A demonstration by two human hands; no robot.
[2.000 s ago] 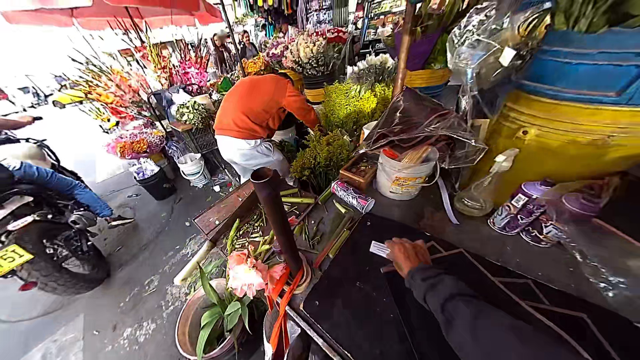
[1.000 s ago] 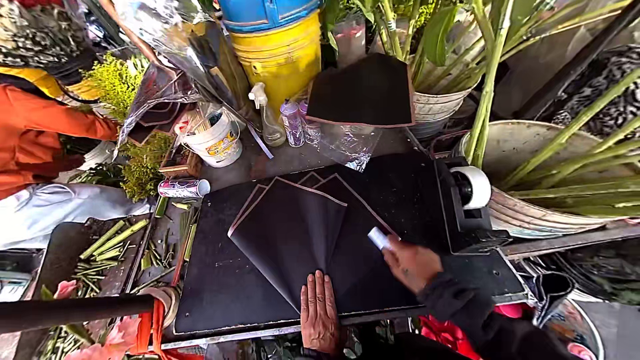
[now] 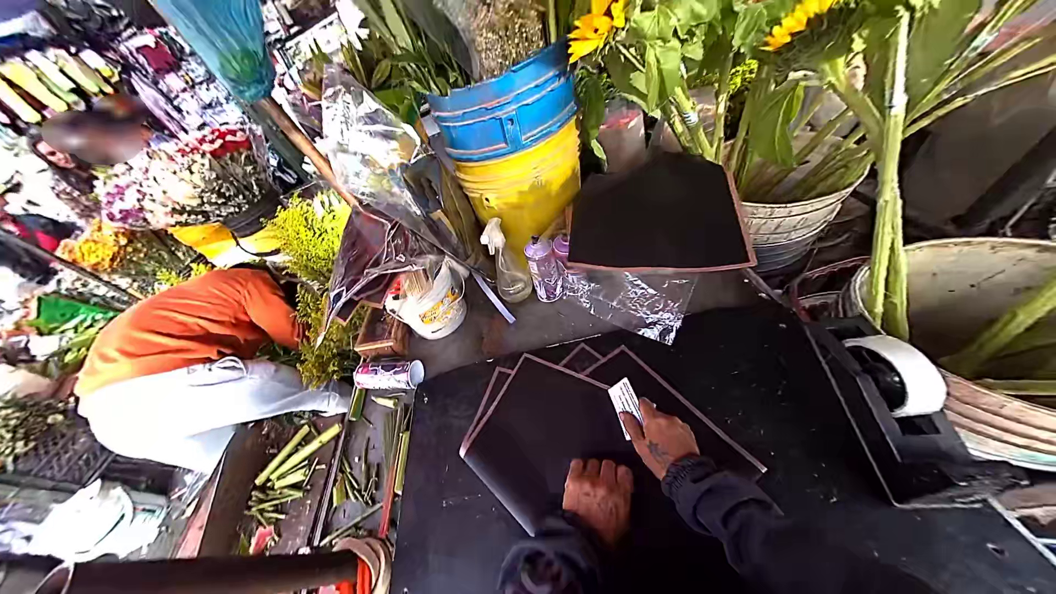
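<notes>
Black wrapping sheets with pink edges [image 3: 544,404] lie overlapped and fanned out on the black tabletop [image 3: 825,528]. My left hand [image 3: 598,499] rests on the sheets near their lower part with its fingers curled; nothing shows in it, though its underside is hidden. To its right, my right hand [image 3: 662,437] holds a small white printed card [image 3: 625,404] between thumb and fingers, over the sheets. Another black sheet with a pink edge [image 3: 660,214] lies farther back, beside clear plastic film [image 3: 648,301].
A tape dispenser [image 3: 899,379] stands at the right, near buckets of stems [image 3: 792,219]. Spray cans [image 3: 544,268], a spray bottle [image 3: 510,272], a white bucket [image 3: 437,309] and a fallen can [image 3: 388,374] line the back left. A person in orange [image 3: 190,322] bends over at the left.
My left hand's fingers, extended over the sheets a second ago, are now curled. The card in my right hand is now over the sheets' right part. The view has swung right since the first frame.
</notes>
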